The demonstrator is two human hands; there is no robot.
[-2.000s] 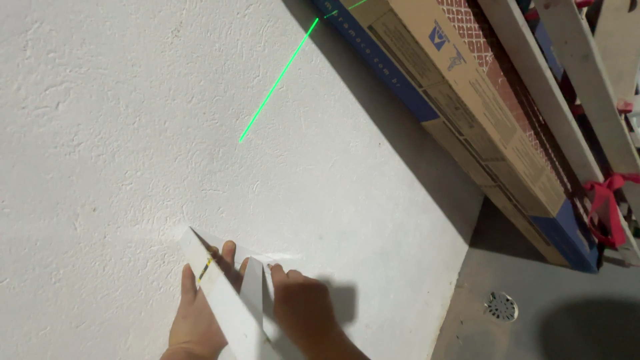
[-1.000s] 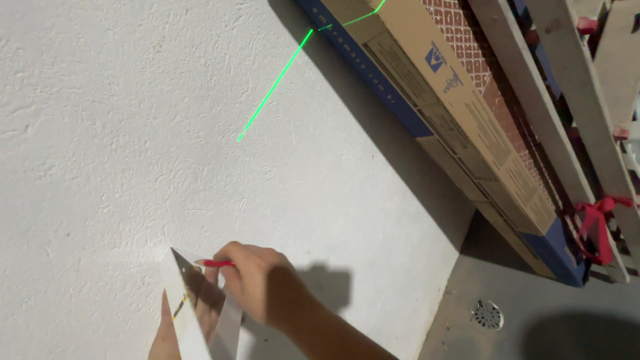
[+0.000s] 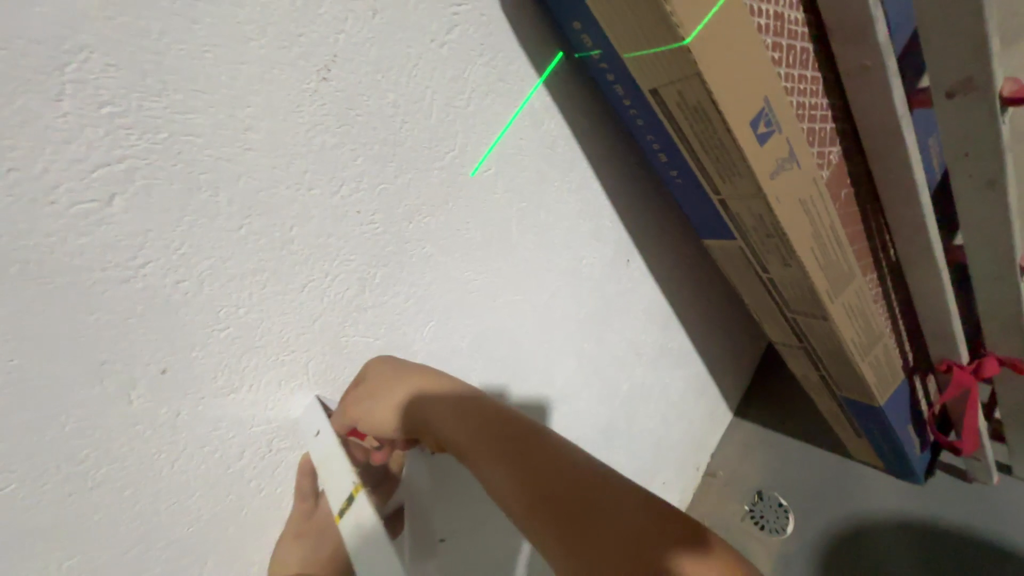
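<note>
Against the white textured wall (image 3: pixel 384 240), at the bottom of the head view, is a white box-like piece (image 3: pixel 340 472) with an angled edge and a small yellow and black mark. My left hand (image 3: pixel 308 520) grips its left side, the thumb along the outer face and fingers partly seen inside. My right hand (image 3: pixel 392 408) is closed on a thin red object (image 3: pixel 360 437), probably a pencil, inside the piece's upper end; its tip is hidden. A green laser line (image 3: pixel 516 116) crosses the wall above the hands.
Long cardboard boxes (image 3: pixel 768 240) lean at the right beside light wooden slats (image 3: pixel 896 160) tied with a red ribbon (image 3: pixel 964 400). A round floor drain (image 3: pixel 768 514) lies in the grey floor at the lower right, near the wall's bottom edge.
Two seconds ago my right hand was at the piece's right side. It has since moved to the upper end, and the red object shows in it from one second ago.
</note>
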